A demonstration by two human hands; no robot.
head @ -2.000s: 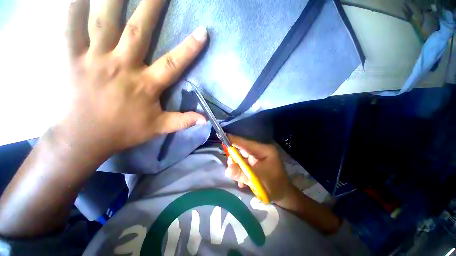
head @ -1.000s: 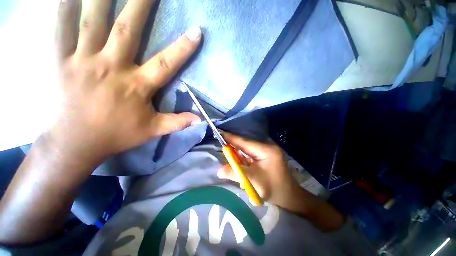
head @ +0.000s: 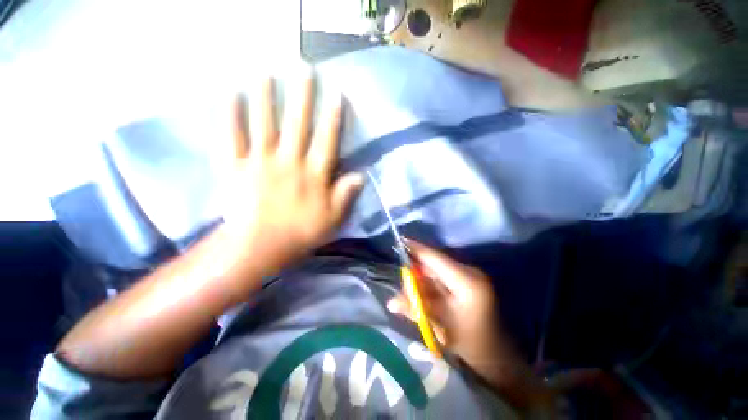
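Observation:
The blue-grey garment panel [head: 549, 172] lies rumpled over the white table's near edge, with dark navy bands across it. My left hand [head: 291, 180] lies flat on the cloth, fingers pointing away and spread a little, palm down. My right hand [head: 459, 299] holds the scissors [head: 420, 308] by their orange handles at the near edge. The silver blades point up and left over the cloth, with the tip right of my left thumb. The blades look closed, but blur hides detail. Whether they touch the cloth, I cannot tell.
The cream sewing machine [head: 656, 49] stands at the back right, with a red cloth [head: 551, 33] on it. A light blue rag [head: 660, 160] hangs at the right table end. The table [head: 123, 66] is overexposed at left. My grey shirt [head: 328, 312] is close below.
The view has shifted, bringing the machine and red cloth into sight. The panel has become rumpled and turned. My left hand has moved right and its fingers are closer together. The scissors stay in my right hand.

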